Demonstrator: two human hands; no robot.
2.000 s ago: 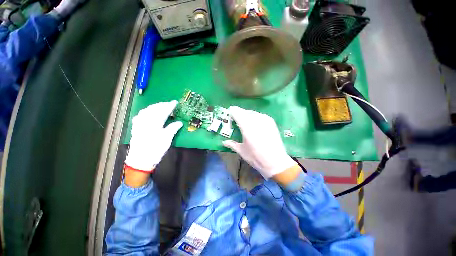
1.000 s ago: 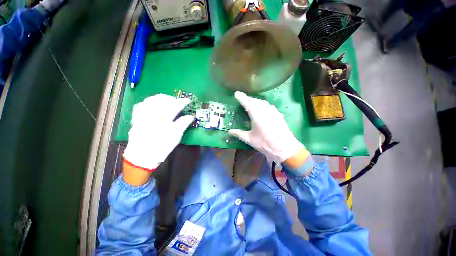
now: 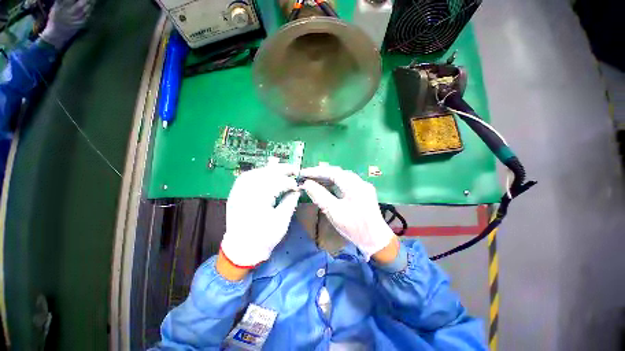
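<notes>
A green circuit board (image 3: 257,151) with small parts lies on the green bench mat (image 3: 199,154), just beyond my hands. My left hand (image 3: 259,209), in a white glove with a red cuff edge, is at the board's near edge. My right hand (image 3: 351,208), also gloved, meets it fingertip to fingertip at the board's near right corner. A tiny dark thing shows between the fingertips; what it is and which hand grips it cannot be told. The left fingers cover part of the board's near edge.
A fume hood (image 3: 317,68) stands beyond the board. The iron stand with yellow sponge (image 3: 436,134) and black cable is at right, a fan (image 3: 430,24) behind it. A blue stick (image 3: 171,79) lies left. Another person's gloved hand (image 3: 66,22) is across the conveyor (image 3: 82,185).
Both hands have left the board's ends and come together at its near right side, fingertips meeting. The board now lies flat and more uncovered. The view has shifted somewhat.
</notes>
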